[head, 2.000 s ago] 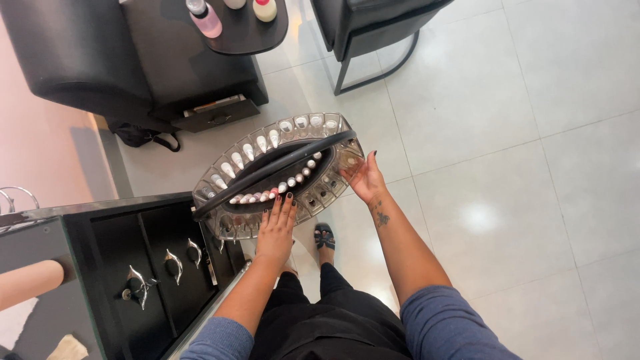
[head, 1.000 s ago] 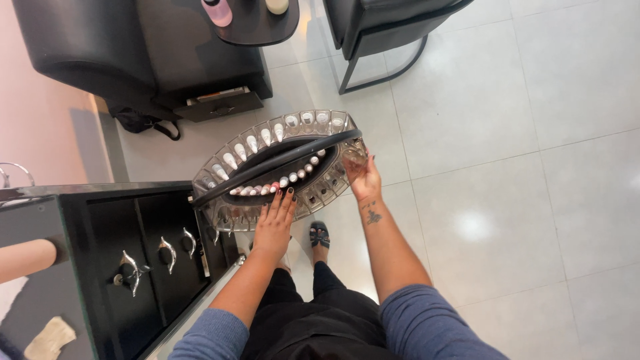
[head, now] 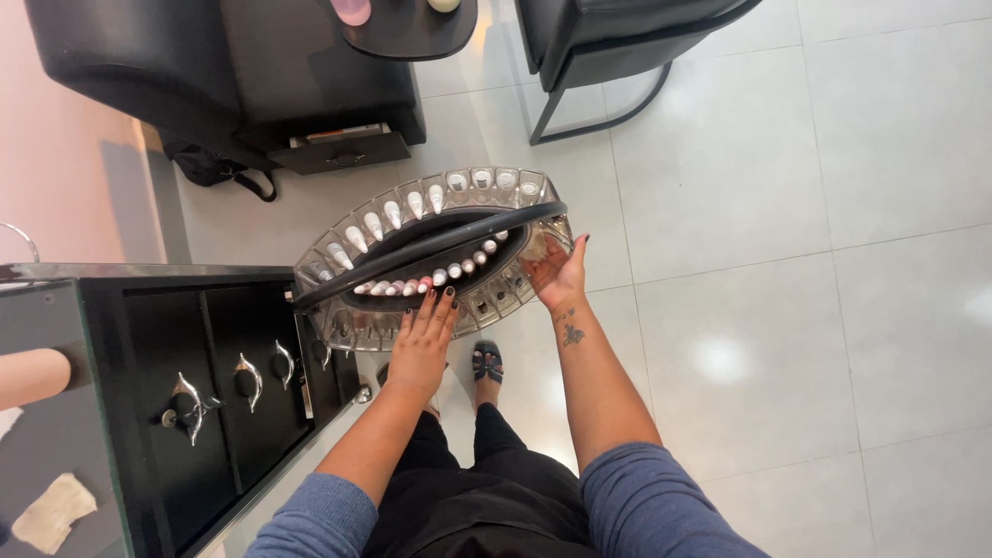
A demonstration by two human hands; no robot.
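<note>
An oval clear plastic carrier [head: 345, 329] with a black arched handle [head: 434, 246] is up off the floor in front of me. Around its rim run small compartments, several holding white pointed bottles [head: 373, 225]. Along the near side of its dark middle lies a row of small bottles [head: 456, 270], one with a red part. My right hand [head: 559, 273] grips the carrier's right end, the fingers seen through the plastic. My left hand [head: 422, 341] rests on the near rim, its fingertips by the row of bottles. Whether its thumb grips the rim from below is hidden.
A black drawer cabinet [head: 174, 333] with silver handles stands at left, close to the carrier. Ahead are a black padded seat [head: 310, 62] with a small drawer [head: 345, 155], a small dark table [head: 411, 39], a black chair [head: 612, 54] and a black bag [head: 203, 164] on the floor.
Both hands stay on the carrier. My left fingertips keep near the row of bottles. The view has shifted slightly, and nothing else has plainly changed.
</note>
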